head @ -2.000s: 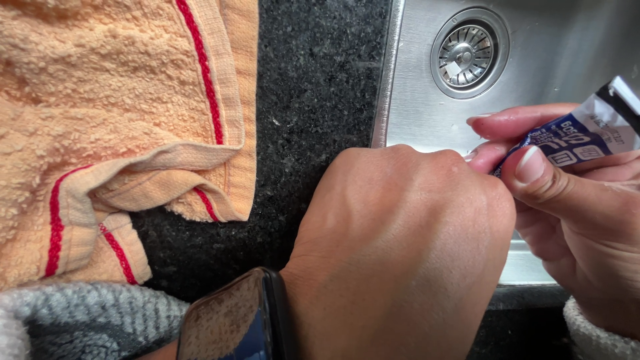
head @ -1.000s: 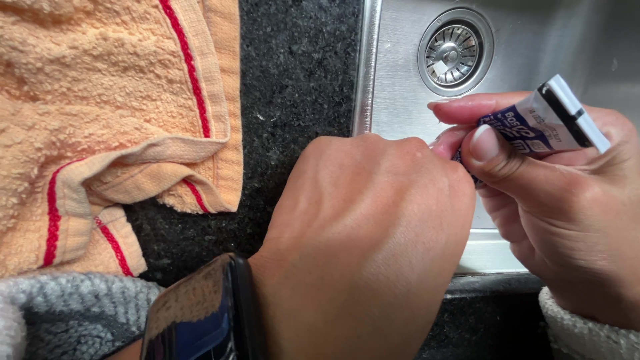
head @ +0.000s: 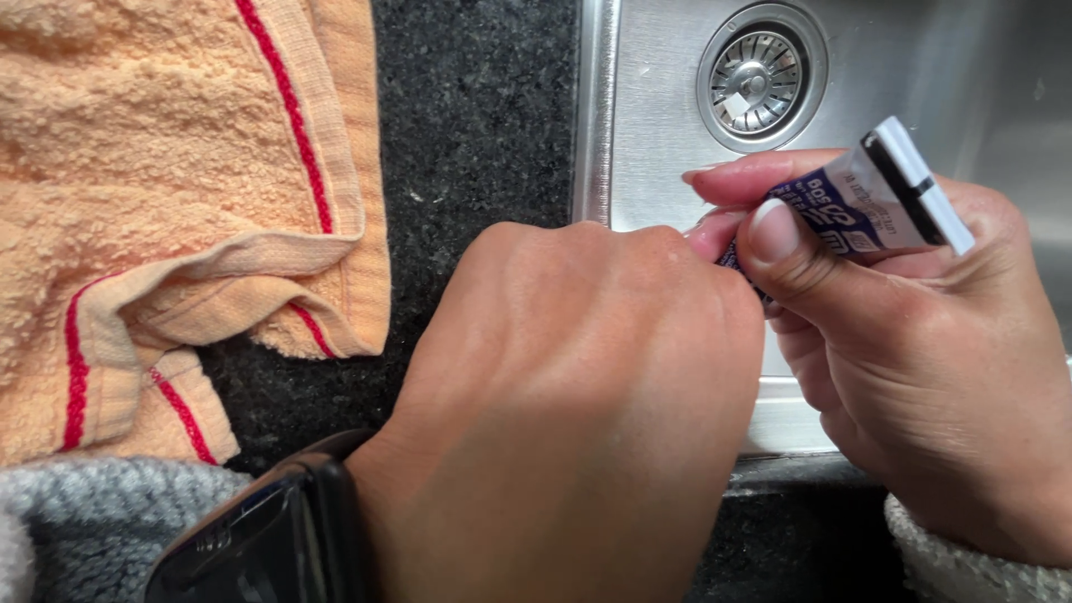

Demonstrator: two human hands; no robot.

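Note:
A small squeeze tube [head: 854, 205], blue and white with a flat crimped end, lies between the thumb and fingers of my right hand [head: 913, 310]. Its other end points down and left, partly hidden behind the knuckles of my left hand [head: 586, 352]. My left hand is back-up and bent at the knuckles, against the right fingertips; its own fingers are hidden, so what they hold or touch does not show. A black smartwatch [head: 276, 528] is on the left wrist.
A stainless steel sink [head: 657, 109] with a round drain strainer [head: 754, 84] lies beyond the hands; a small white bit rests on the strainer. An orange terry towel [head: 167, 151] with red stripes lies on the dark speckled stone countertop [head: 477, 109] at left.
The tube's crimped end has turned from pointing up and right to a more level lie in my right hand between the first frame and the later ones. Both hands remain close together.

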